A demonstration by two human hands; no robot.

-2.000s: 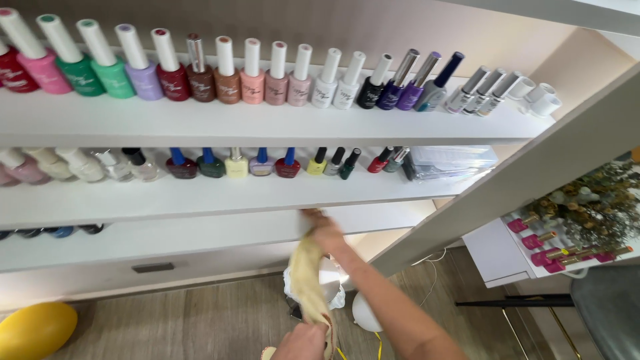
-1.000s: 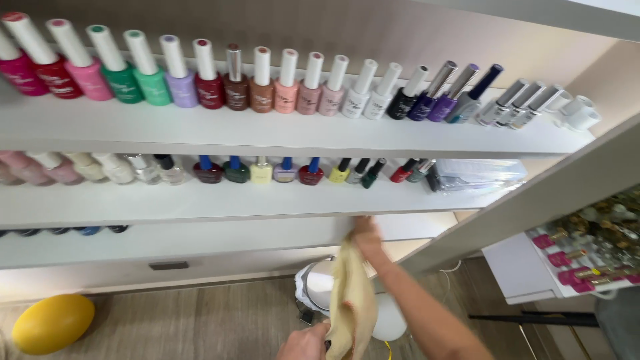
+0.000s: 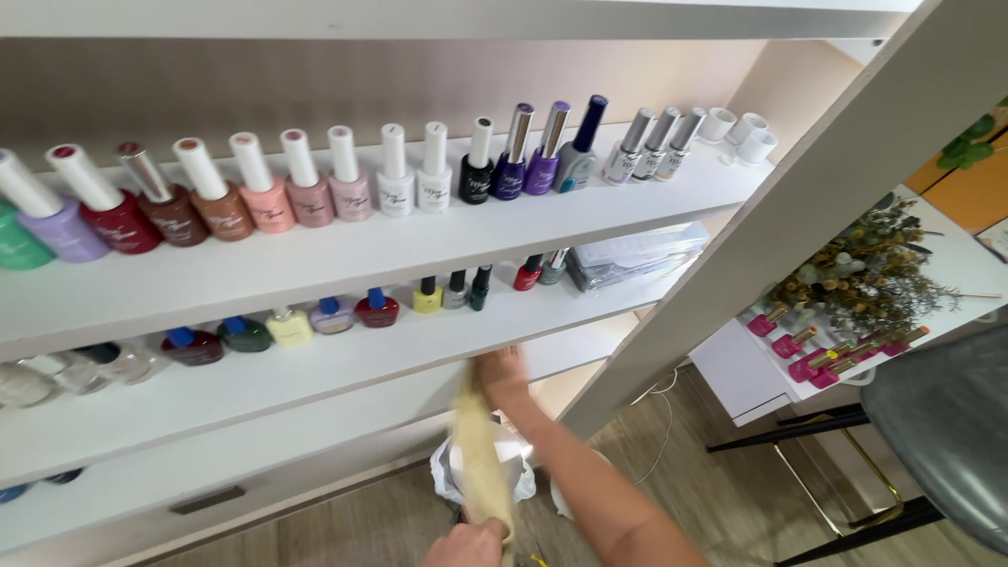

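A pale yellow cloth [image 3: 482, 449] hangs stretched between my two hands. My right hand [image 3: 502, 378], blurred, presses the cloth's upper end at the lowest visible shelf [image 3: 315, 441], partly hidden under the edge of the shelf above. Near the bottom centre, my left hand [image 3: 466, 545] grips the cloth's lower end. On the middle shelf above stand small nail polish bottles, among them a yellow one [image 3: 428, 298] and a dark green one [image 3: 479, 290]. The top row holds taller nail polish bottles, including a black one [image 3: 476, 172].
Clear plastic packages [image 3: 630, 256] lie at the middle shelf's right end. A grey upright panel [image 3: 756, 205] bounds the shelves. Beyond it are a dried flower bunch [image 3: 862, 276], pink polish bottles [image 3: 807, 364] and a dark grey chair [image 3: 945, 433]. A bin with a white bag [image 3: 449, 476] stands on the floor.
My right hand has moved rightward along the lowest shelf with the cloth since the oldest frame. The view has shifted right and closer, and the yellow balloon-like object has left it.
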